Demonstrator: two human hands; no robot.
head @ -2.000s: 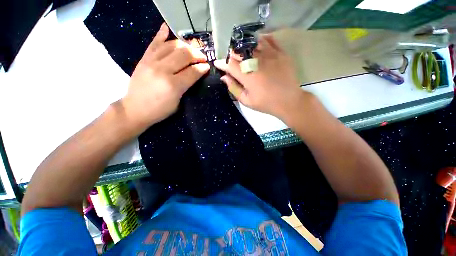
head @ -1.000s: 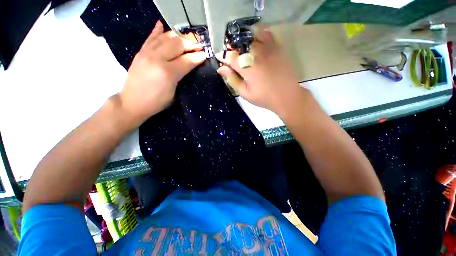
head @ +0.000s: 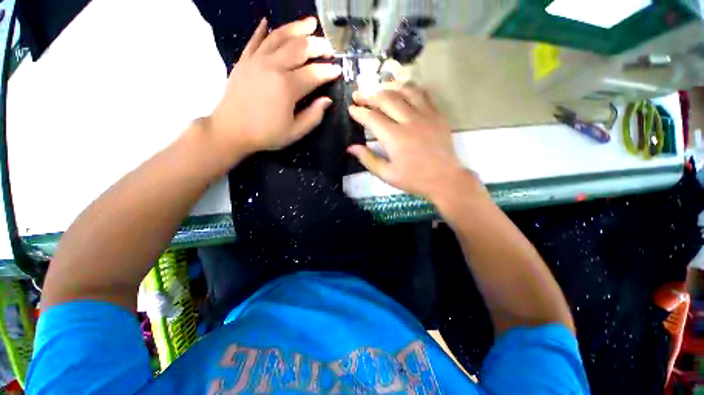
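A black fabric panel point(head: 289, 193) runs from under the needle area down over the table edge to my lap. The presser foot and needle point(head: 350, 65) of the sewing machine point(head: 455, 23) are above it, between my hands. My left hand point(head: 274, 96) lies on the fabric left of the foot, fingers spread, pressing it flat. My right hand point(head: 409, 135) is right of the foot, its fingertips and thumb at the fabric's right edge. Whether it grips the edge is hard to tell.
Snips point(head: 584, 125) and a yellow-green ring point(head: 642, 129) lie at the right on the white table point(head: 509, 158). A lime green basket point(head: 171, 308) is below the table at left. More black fabric point(head: 571, 270) hangs at right. An orange object point(head: 674, 308) is at far right.
The view has shifted. My left fingers have spread and lie flatter on the fabric. My right hand has moved back from beside the machine head, with its thumb lower along the fabric edge.
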